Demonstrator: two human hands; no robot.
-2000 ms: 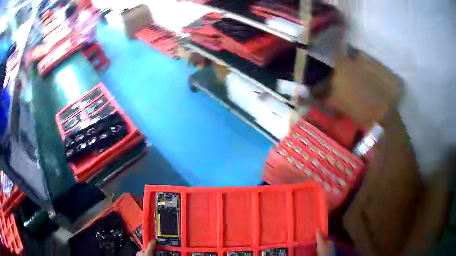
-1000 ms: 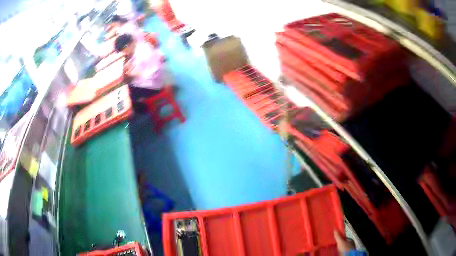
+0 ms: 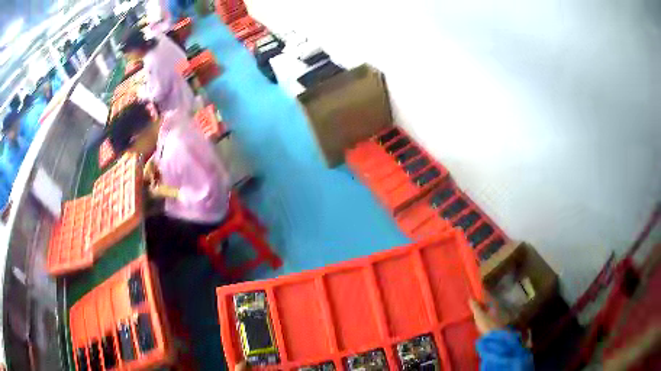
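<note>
A red-orange tray [image 3: 348,304] with pockets is held low in front of me, tilted slightly and cut off by the bottom edge. An open-backed phone [image 3: 254,330] lies in its far left pocket; the other far-row pockets are empty. Several more phones [image 3: 417,352] show in the near row. My right hand [image 3: 484,319], with a blue sleeve, grips the tray's right edge. Only a small tip of my left hand [image 3: 242,366] shows at the tray's lower left; the rest is out of the picture.
On the left, people in pink sit at a green bench [image 3: 116,261] holding trays [image 3: 116,319]. A red stool [image 3: 239,235] stands beside the blue aisle floor [image 3: 319,210]. On the right are a carton [image 3: 348,112], trays of phones [image 3: 395,170] and a small open carton [image 3: 518,286].
The view has moved forward along the aisle. The seated people, stool and large carton are nearer, and the right-hand shelves have passed out of view. The tray stays held and now shows more of its near row.
</note>
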